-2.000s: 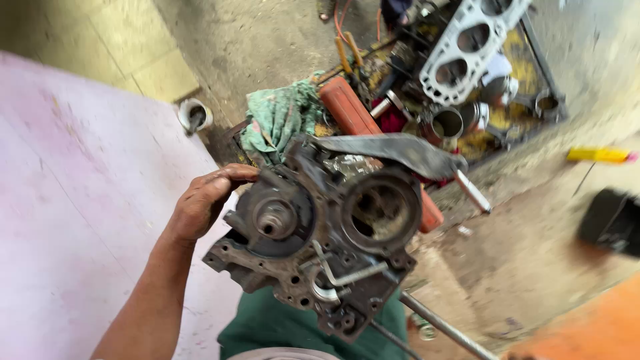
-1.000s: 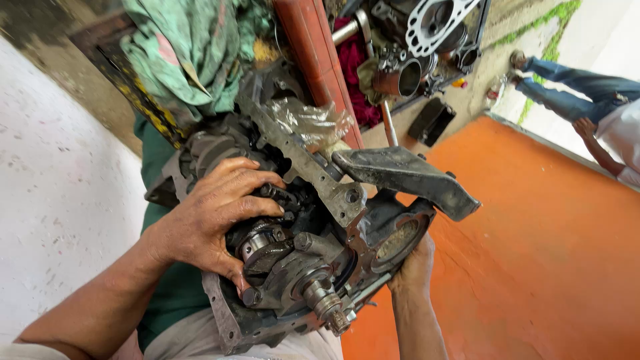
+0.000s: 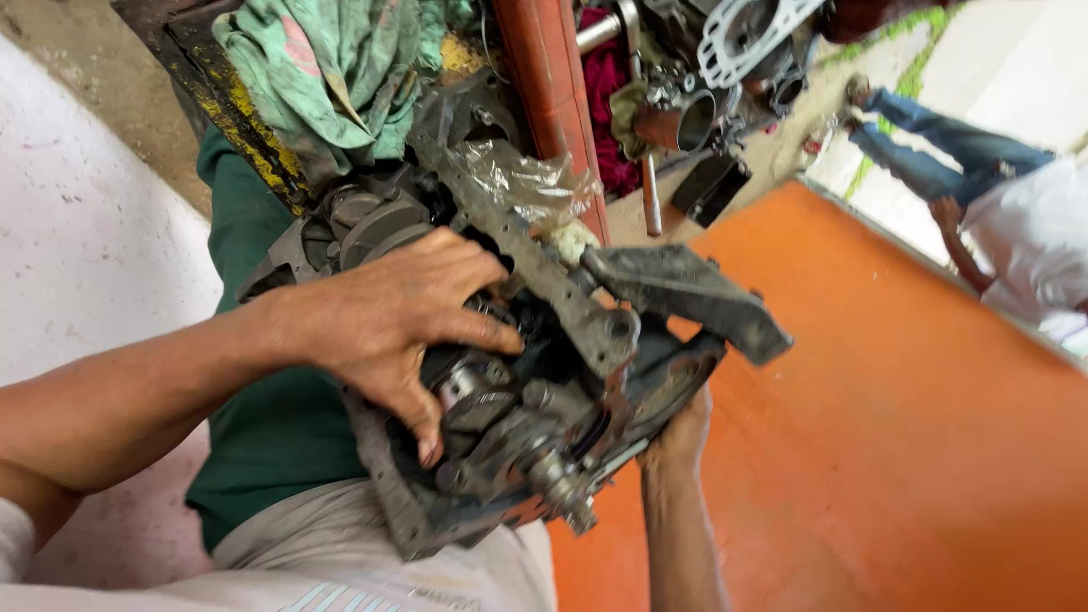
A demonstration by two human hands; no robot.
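An engine block (image 3: 544, 272) lies tilted in front of my body, its underside facing up and a crankshaft (image 3: 374, 217) seated in it. The shaft's splined metal nose (image 3: 557, 480) sticks out at the near end. My left hand (image 3: 404, 327) reaches into the block over the crankshaft, fingers spread and bent around parts there; how firmly it holds is unclear. My right hand (image 3: 684, 429) is under the near right end of the block, supporting it, its fingers mostly hidden. A dark metal bracket (image 3: 688, 293) juts out to the right above that hand.
A green rag (image 3: 319, 76) hangs over a yellow-and-black metal frame (image 3: 255, 140). Beyond the block lie a red toolbox (image 3: 548, 102), clear plastic wrap (image 3: 527, 183), a piston cylinder sleeve (image 3: 676, 123) and a head gasket (image 3: 748, 38). At right, another person (image 3: 969, 161) is beside the orange surface (image 3: 884, 408).
The block was turned between the first frame and the second, bringing the crankshaft side into view. My left hand moved from its outer edge to inside it; my right hand came into view beneath.
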